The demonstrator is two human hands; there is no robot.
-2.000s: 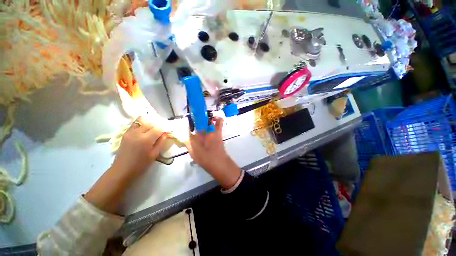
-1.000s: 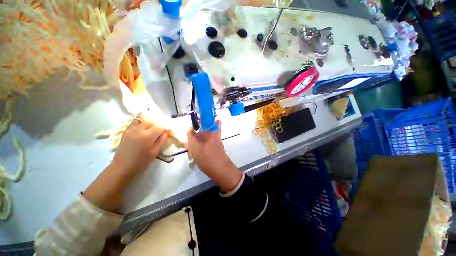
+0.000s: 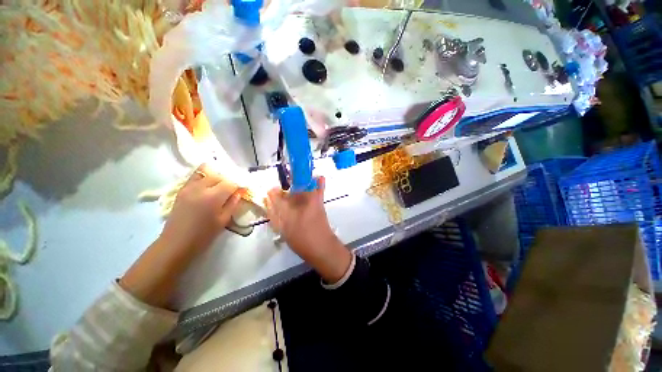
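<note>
My left hand (image 3: pixel 201 205) is closed on a cream cord piece (image 3: pixel 248 211) at the needle area, with pale strands sticking out to its left. My right hand (image 3: pixel 299 218) is beside it, just below the upright blue guard (image 3: pixel 297 149). Its fingertips are partly behind the guard and in glare, so whether they hold anything cannot be told. The white sewing machine head (image 3: pixel 363 73) runs from the guard to the upper right. The presser foot and needle are hidden by the guard, hands and glare.
A cream pile with orange tips (image 3: pixel 65 65) lies upper left, a loose cream bundle (image 3: pixel 18 254) at the left edge. Yellow loops (image 3: pixel 392 174) lie beside a dark flat rectangle (image 3: pixel 428 181). Blue crates (image 3: pixel 610 189) and a brown cardboard box (image 3: pixel 570 290) stand at the right.
My right hand's fingers have shifted slightly and spread a little from the cream piece. My left hand has stayed nearly still. The machine has shifted slightly in view since the oldest frame.
</note>
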